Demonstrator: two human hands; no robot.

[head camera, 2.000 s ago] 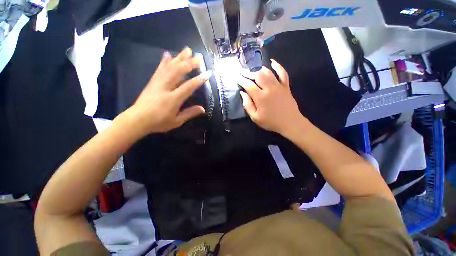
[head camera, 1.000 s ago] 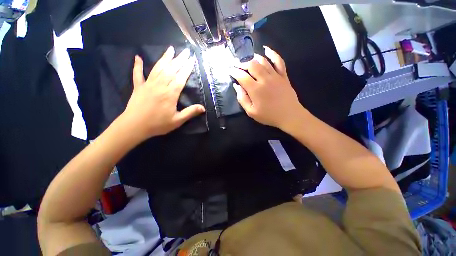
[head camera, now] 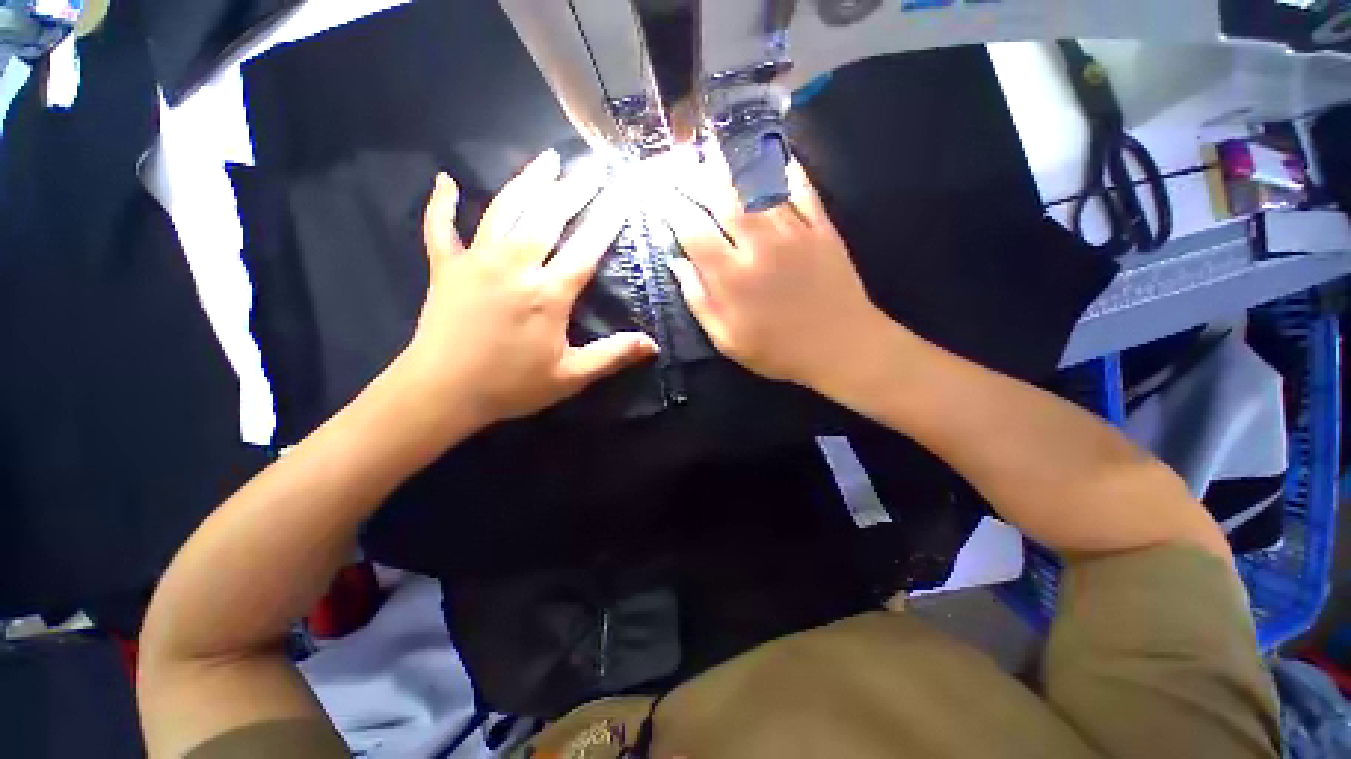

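Note:
A large black garment panel (head camera: 504, 504) lies under both my hands and hangs over the table's front edge. A dark zipper-like strip (head camera: 662, 334) with a ladder-like line runs from the needle area towards me. My left hand (head camera: 519, 304) lies flat on the cloth left of the strip, fingers spread. My right hand (head camera: 778, 289) presses on the cloth right of the strip, fingers bent. Both hands' fingertips are near the presser foot (head camera: 640, 141), which is washed out by bright light. A short pale strip (head camera: 854, 481) lies on the panel near the front.
The white machine head (head camera: 948, 27) spans the top. Black-handled scissors (head camera: 1120, 186) and a small coloured box (head camera: 1259, 171) lie at right by the ruler (head camera: 1171, 279). A blue basket (head camera: 1311, 489) stands below right. More black cloth (head camera: 104, 326) lies left.
Since one second ago, my left hand has moved slightly right, closer to my right hand. The gap between the cloth edges beside the strip has closed. The whole view has shifted slightly.

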